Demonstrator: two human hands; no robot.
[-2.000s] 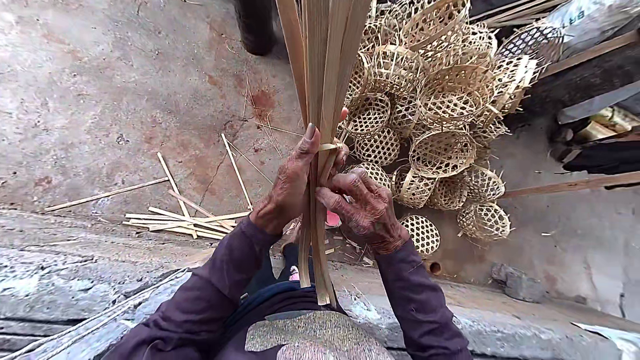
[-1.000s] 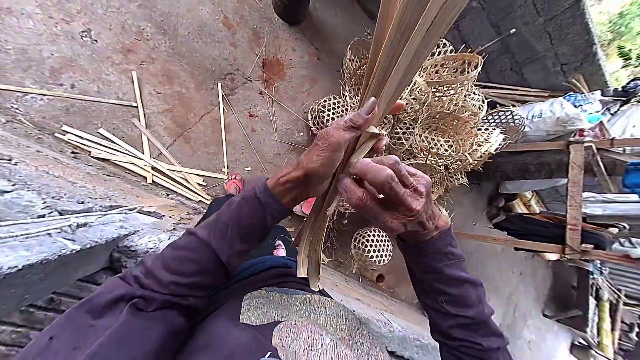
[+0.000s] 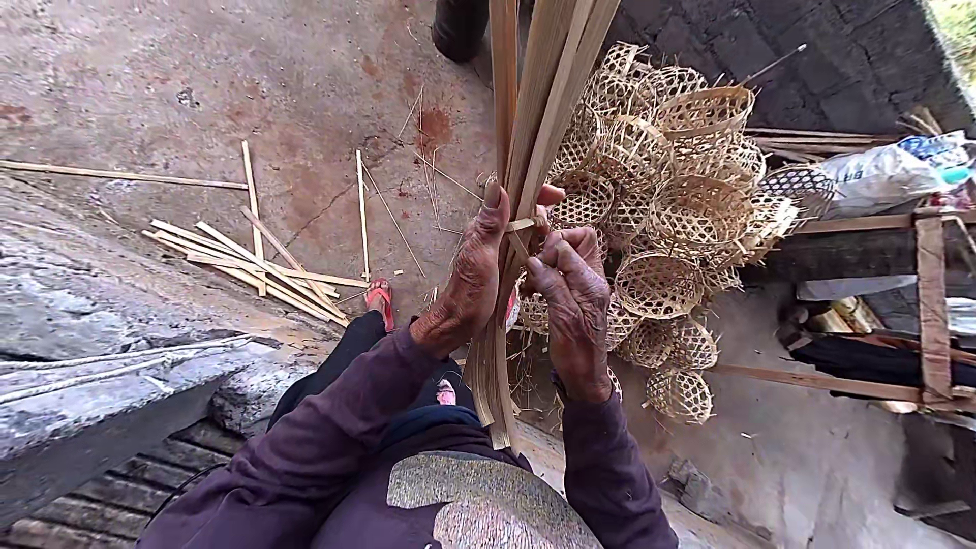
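Observation:
A bundle of long, flat bamboo strips [image 3: 537, 99] runs from the top edge down past both hands to my waist. My left hand [image 3: 473, 267] is closed around it, thumb lying along its left side and fingertips showing on the right. A narrow pale strip [image 3: 521, 225] crosses the bundle beside the left thumb. My right hand [image 3: 573, 293] pinches at the bundle's right side just below that band, thumb and index finger together, seemingly on the band's end. The fingers hide exactly what is pinched. The bundle's lower ends [image 3: 492, 381] hang free below my hands.
Woven bamboo baskets [image 3: 698, 206] are heaped on the right. Loose bamboo slats [image 3: 252, 267] lie on the concrete floor at left. A wooden frame [image 3: 932, 305] and a white plastic bag [image 3: 881, 179] are at far right. A stone ledge [image 3: 99, 389] is at lower left, with a rope [image 3: 122, 358] on it.
The view has swung. Both hands stay on the bundle around the pale band. The upper part of the bundle, tilted right one second ago, now stands more upright in view.

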